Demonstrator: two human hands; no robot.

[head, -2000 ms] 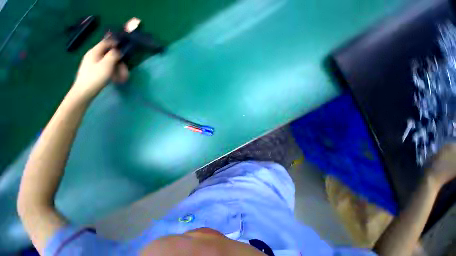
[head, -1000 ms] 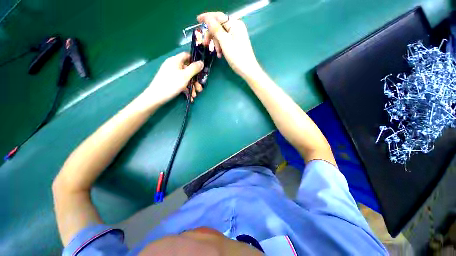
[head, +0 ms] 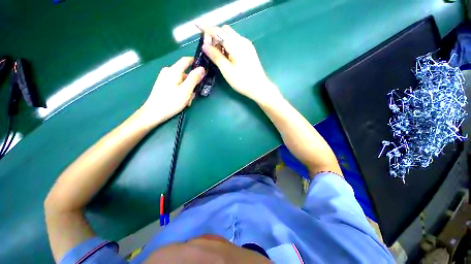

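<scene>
A black battery clamp [head: 207, 82] is held over the green bench edge in front of me. My left hand [head: 173, 87] grips its handle from the left. My right hand [head: 238, 62] is closed around its upper end, with fingers over the jaws. A bit of metal shows at my right fingers, but its shape is mostly hidden. The cable lead [head: 176, 149] runs from the clamp down toward me. Its free end has a blue tip [head: 164, 220] beside a short red section [head: 161, 203].
A black tray [head: 356, 103] lies at my right with a tangled pile of silver wire springs [head: 428, 116]. Another black clamp [head: 23, 85] lies at the far left on the darker green surface. Blue material [head: 338, 144] shows below the tray.
Both hands stay at the clamp; my right fingers now close lower over its jaws. The bent wire seen sticking out is mostly covered. The clamps at left have shifted toward the left picture edge.
</scene>
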